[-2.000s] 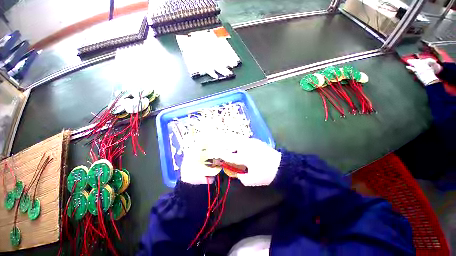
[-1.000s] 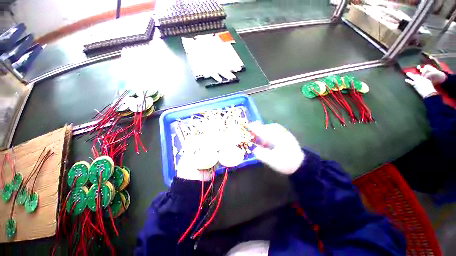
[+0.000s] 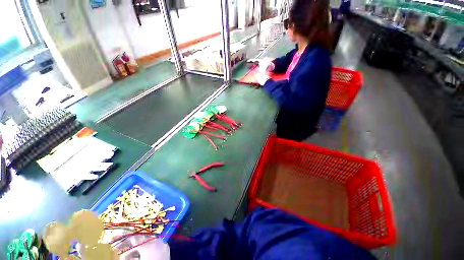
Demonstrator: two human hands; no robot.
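Observation:
Pale tan round boards (image 3: 84,234) are blurred at the lower left, over the near left part of the blue component tray (image 3: 179,201). Cream-yellow loose components (image 3: 133,203) fill the tray. Red lead wires (image 3: 137,224) run from the boards across the tray. My right hand (image 3: 146,251), white-gloved, is cut off by the bottom edge beside the wires; its fingers are not clear, so its grip cannot be told. My left hand is not in view. Red-handled cutters (image 3: 206,175) lie on the green mat right of the tray, handles spread.
Green-yellow boards with red wires (image 3: 206,121) lie beyond the cutters. More green boards (image 3: 25,246) are at bottom left. White gloves (image 3: 79,157) and ridged racks (image 3: 38,134) lie left. An empty-looking red basket (image 3: 318,188) stands right. Another person (image 3: 305,71) works beyond.
The view has swung right, showing the red basket and the other person. The cutters, between my hands two seconds ago, now lie on the mat. My left hand has gone out of view.

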